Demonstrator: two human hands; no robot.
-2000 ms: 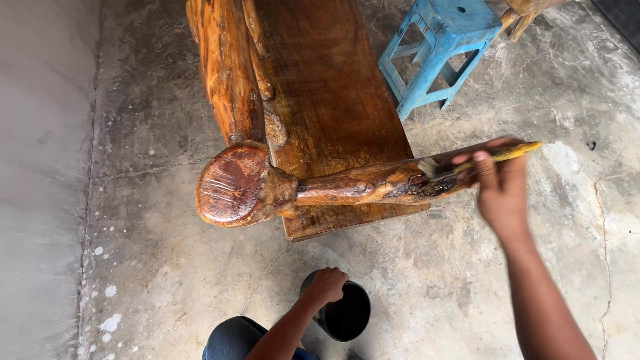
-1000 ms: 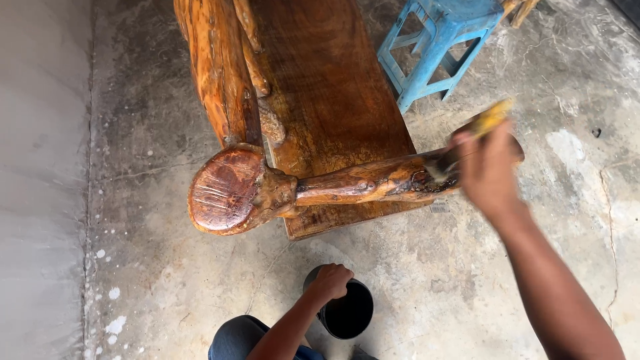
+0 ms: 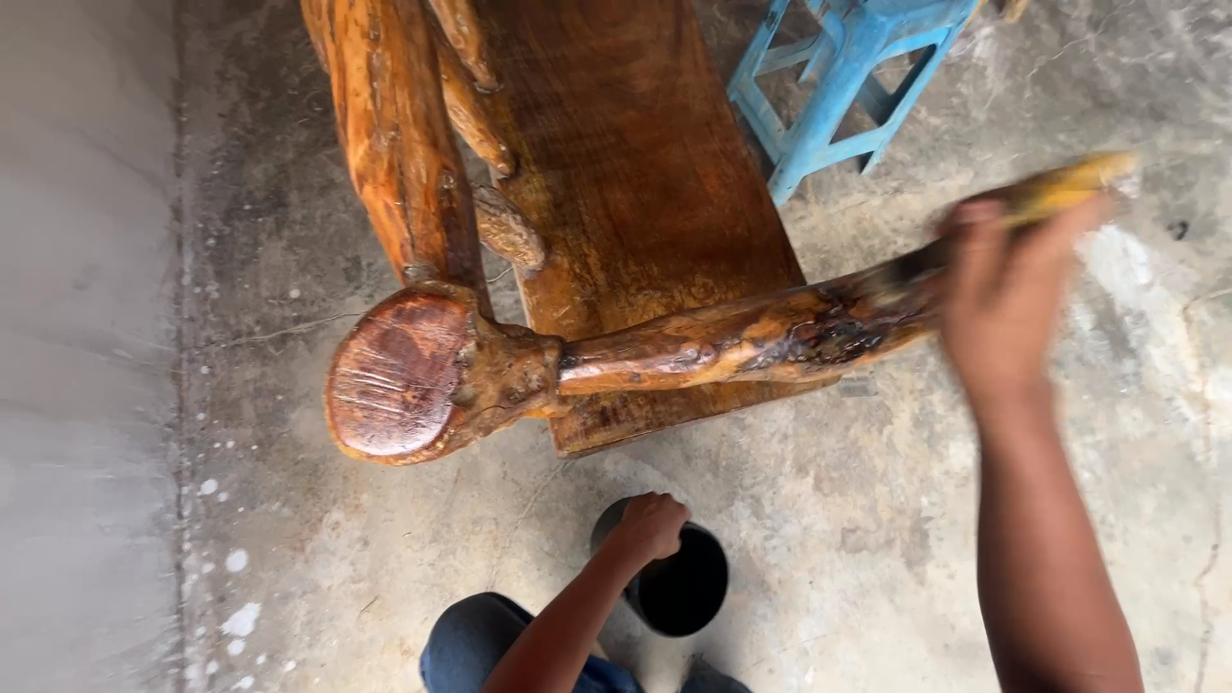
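My right hand [image 3: 1015,289], blurred by motion, grips a paintbrush with a yellow handle [image 3: 1078,183]; its dark bristle end lies on the right part of a glossy wooden armrest [image 3: 674,346]. The armrest runs from a round, sawn post top [image 3: 399,375] with wet-looking streaks. Dark, shiny patches mark the wood left of the brush. Below the bench, my left hand [image 3: 654,526] is closed on the rim of a black bucket [image 3: 683,582], whose inside is too dark to read. Behind the armrest is the brown plank seat [image 3: 635,164].
A thick log backrest rail [image 3: 395,144] with branch-like pieces rises at the upper left. A blue plastic stool [image 3: 847,87] stands behind the seat. A grey wall [image 3: 87,385] borders the stained concrete floor [image 3: 866,558] on the left. My knee in blue cloth [image 3: 476,640] is near the bucket.
The brush in my right hand has shifted back and forth a little along the right part of the armrest. My left hand stays on the bucket's rim.
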